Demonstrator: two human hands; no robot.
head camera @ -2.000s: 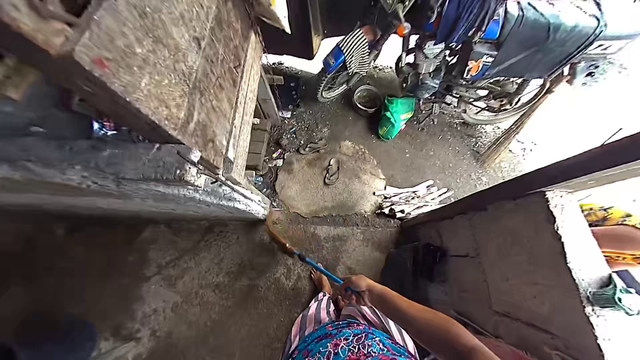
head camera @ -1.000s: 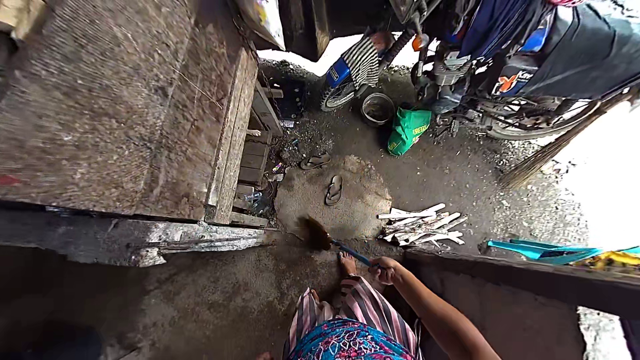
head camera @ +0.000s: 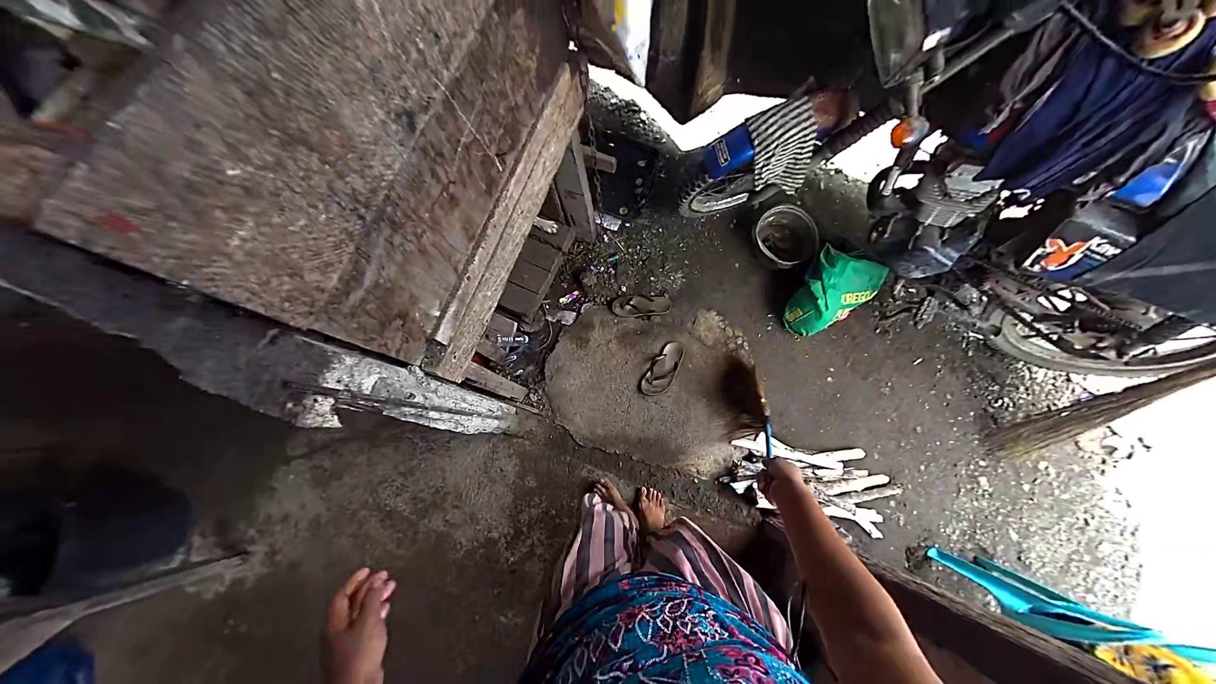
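Observation:
My right hand [head camera: 781,477] grips the blue handle of a broom [head camera: 747,391], whose dark bristles are blurred over the right side of a rough concrete slab [head camera: 608,399]. A pile of split firewood [head camera: 841,486] lies just beyond and beside that hand. On the slab rests one flip-flop [head camera: 662,369], with another flip-flop [head camera: 641,305] at the slab's far edge. Low at the left, my left hand [head camera: 359,622] hangs over the concrete floor with nothing in it, fingers slightly bent. My bare feet stand at the slab's near side.
A wooden table [head camera: 285,171] juts in from the upper left above a low ledge [head camera: 408,389]. A metal basin [head camera: 786,236] and a green bag [head camera: 836,290] sit near a parked motorcycle [head camera: 950,190]. A stick broom [head camera: 1092,418] leans at right, above a turquoise plastic thing [head camera: 1035,598].
The broom has swung from the slab's near left to its right side, beside the firewood. My left hand has come into view at the lower left.

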